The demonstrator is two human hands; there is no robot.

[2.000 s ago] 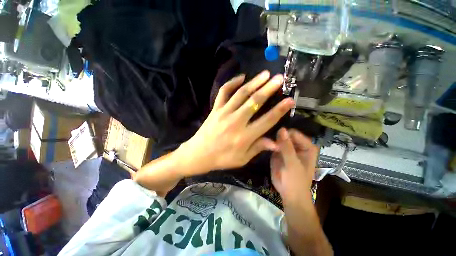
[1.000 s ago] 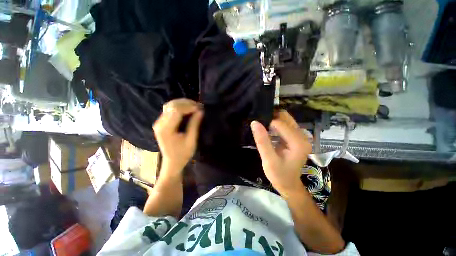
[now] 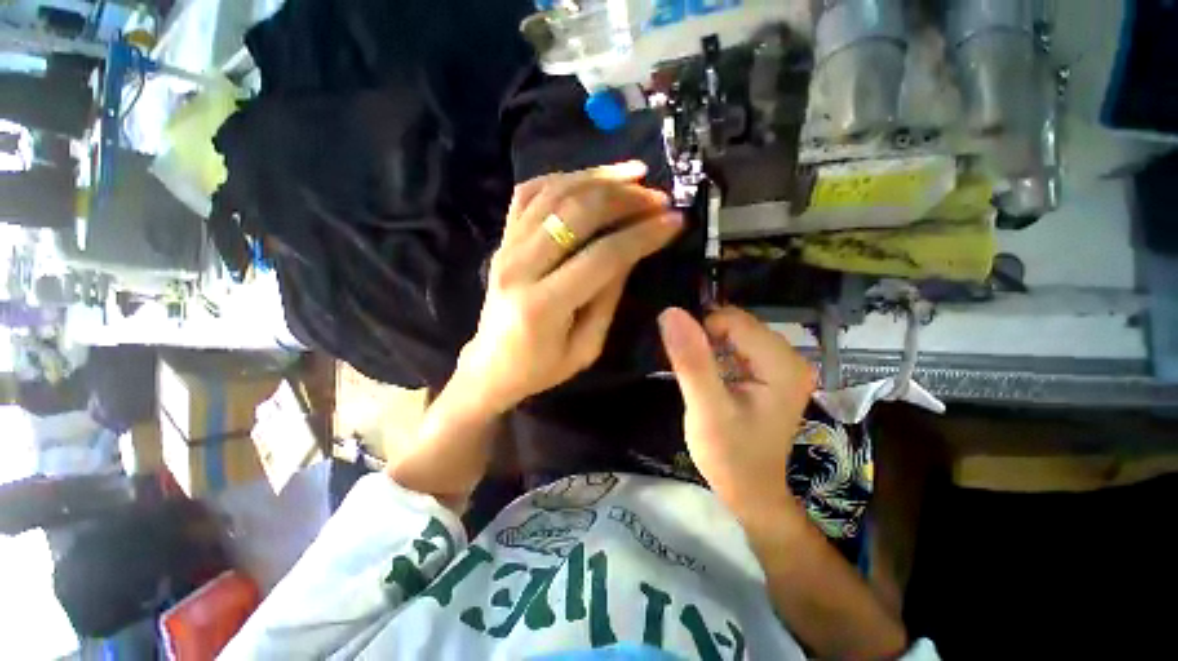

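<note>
A large black cloth (image 3: 375, 220) lies heaped on the table and runs down toward the lap. Part of it lies under my left hand (image 3: 556, 278), which rests flat on it, fingertips just left of the presser foot (image 3: 685, 168); a gold-coloured ring is on one finger. My right hand (image 3: 743, 400) is below the foot, thumb and curled fingers pinching the cloth's edge. The sewing machine head (image 3: 723, 20) is above, with a blue knob (image 3: 605, 107) left of the foot. The exact contact at the needle is too small to tell.
A yellow cloth (image 3: 924, 245) and grey cylindrical fittings (image 3: 859, 71) are right of the foot. A knotted white scrap (image 3: 878, 398) hangs at the table edge by a graduated strip (image 3: 1021, 378). Cardboard boxes (image 3: 207, 420) and a red-orange bin (image 3: 211, 617) are at lower left.
My left hand was raised off at the left a second ago and now lies on the cloth by the foot. My right hand stays below the foot. The camera view has shifted.
</note>
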